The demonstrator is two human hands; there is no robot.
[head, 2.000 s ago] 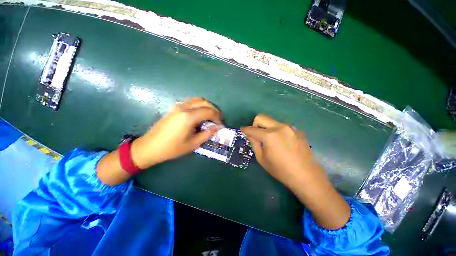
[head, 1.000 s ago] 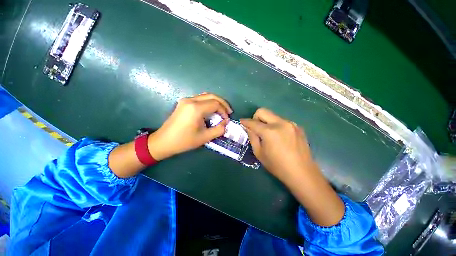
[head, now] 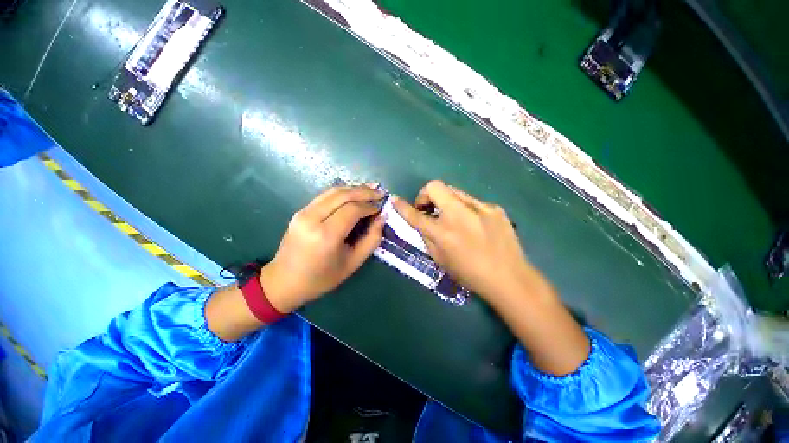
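A phone unit (head: 415, 265) with a silvery-white centre and a dark end lies slanted on the dark green bench in front of me. My left hand (head: 327, 242), with a red band at the wrist, is at its upper left end, thumb and fingertips pinched together on that end. My right hand (head: 467, 234) is over its upper right side, fingertips close to my left fingertips. The fingers hide the upper end of the unit. Whether a small part or tool is between the right fingertips cannot be told.
Another phone unit (head: 164, 59) lies at the upper left of the bench. A whitish worn strip (head: 519, 130) divides the bench from the brighter green belt, which carries a dark phone unit (head: 616, 65). A crinkled clear bag (head: 692, 372) lies at the right. Yellow-black tape (head: 130, 229) marks the floor.
The view has turned, so the bench slants more. The fingertips of both hands have moved to the unit's upper end, and the unit lies at a steeper slant.
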